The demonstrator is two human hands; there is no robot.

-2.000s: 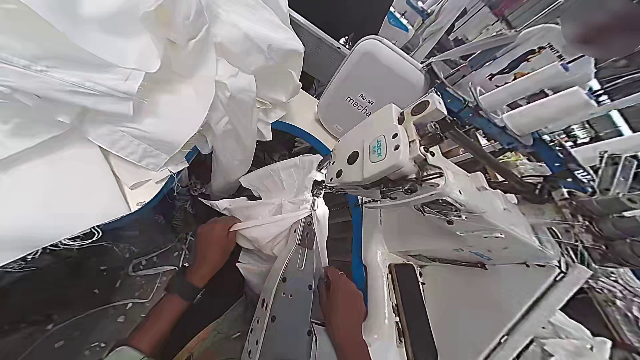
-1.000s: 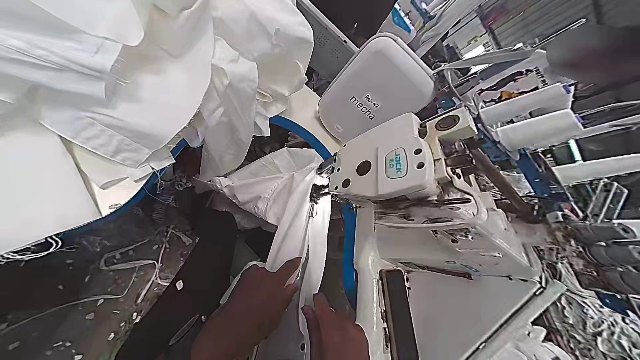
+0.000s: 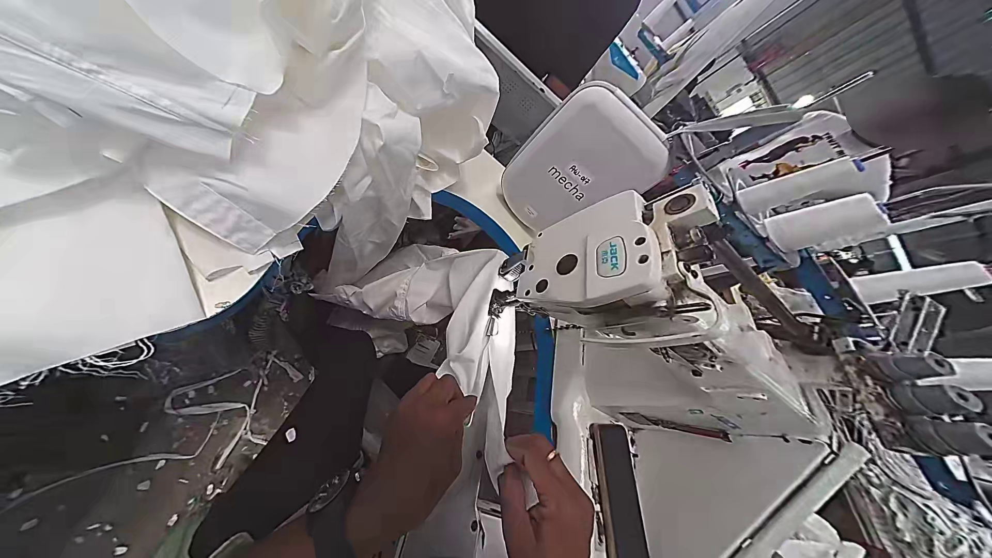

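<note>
White fabric [image 3: 465, 333] runs under the needle area of a white Jack sewing machine [image 3: 589, 260] and down along its narrow arm. My left hand [image 3: 426, 442], with a dark watch on the wrist, pinches the fabric's left edge below the needle. Lower and to the right, my right hand [image 3: 542, 496], wearing a ring, grips another edge of the same fabric between thumb and fingers. The two hands are a short way apart. Part of the machine arm is hidden under the cloth.
A large pile of white fabric [image 3: 310, 132] lies on the table at upper left, above its blue edge [image 3: 232, 306]. A grey-white zip case [image 3: 585, 151] stands behind the machine head. Thread and scraps litter the floor at lower left. White thread cones [image 3: 829, 221] are at right.
My left hand has moved from the cloth's far left side to beside the machine arm. The fabric now lies along the arm, which showed bare two seconds ago.
</note>
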